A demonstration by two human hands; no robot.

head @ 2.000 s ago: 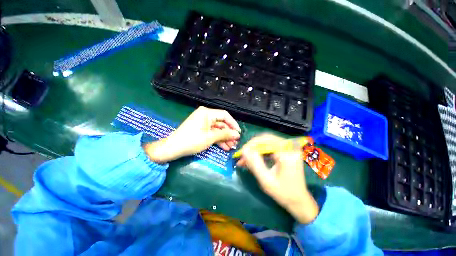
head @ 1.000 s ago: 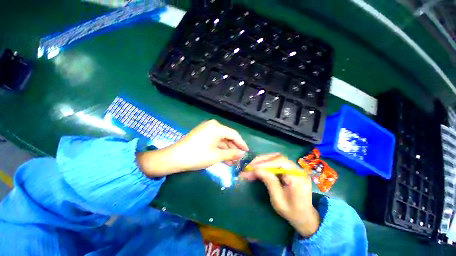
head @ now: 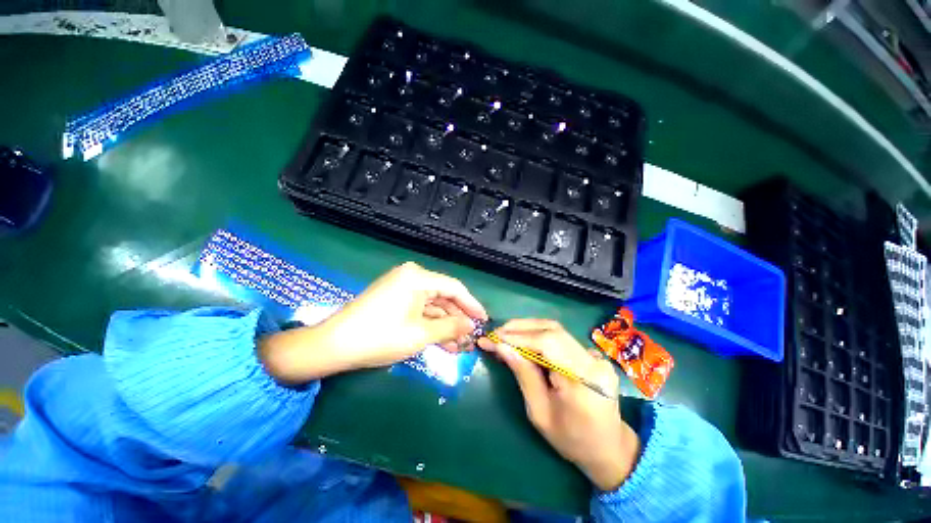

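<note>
My left hand [head: 413, 315] pinches a small dark component [head: 478, 332] between thumb and fingers, mostly hidden by the fingertips. My right hand [head: 564, 393] holds a slim yellow tool [head: 546, 362] with dark markings. Its tip touches or nearly touches the component. A blue sheet [head: 276, 274] with rows of small white marks lies flat, partly covered by my left hand and wrist.
A stacked black pocket tray [head: 464, 153] lies beyond my hands. A blue bin [head: 720, 291] with small white pieces and an orange packet [head: 635, 352] are at right. Another black tray stack [head: 832, 327] stands far right. A second blue sheet [head: 189, 92] lies upper left.
My hands stay close together. The yellow tool now slopes down to the right from its tip, where before it lay nearly level. The camera view has shifted.
</note>
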